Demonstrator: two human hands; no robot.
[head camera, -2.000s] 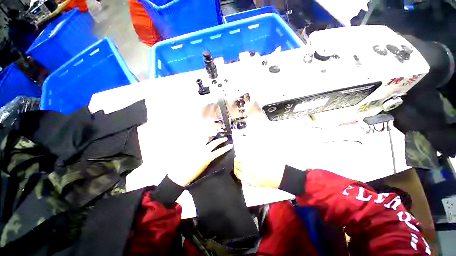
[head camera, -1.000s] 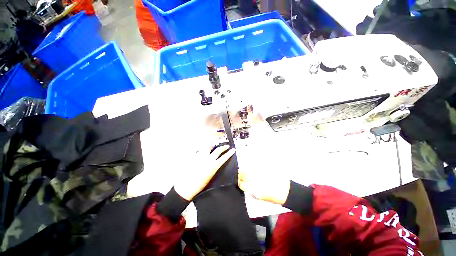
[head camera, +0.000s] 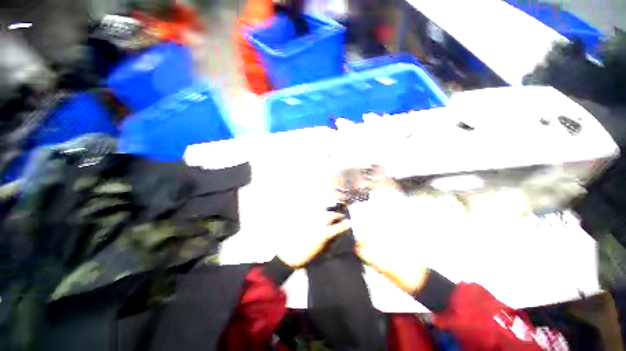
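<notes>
A black cut panel (head camera: 341, 288) runs from below the needle area of the white sewing machine (head camera: 508, 130) over the table's front edge to the lap. My left hand (head camera: 310, 245) lies on the panel's left edge, fingertips near the presser foot area. My right hand (head camera: 388, 253) is at the panel's right edge, its outline washed out by glare. The frame is blurred, so the finger grip, needle and seam cannot be made out.
A pile of black and camouflage pieces (head camera: 147, 236) lies at the left. Blue crates (head camera: 357, 96) stand behind the table and at the back left. A brown cardboard box (head camera: 604, 317) is at the lower right. Dark fabric is at the far right.
The view has swung, so the whole scene sits further right and lower, and is blurred. Both hands remain at the black panel by the needle area.
</notes>
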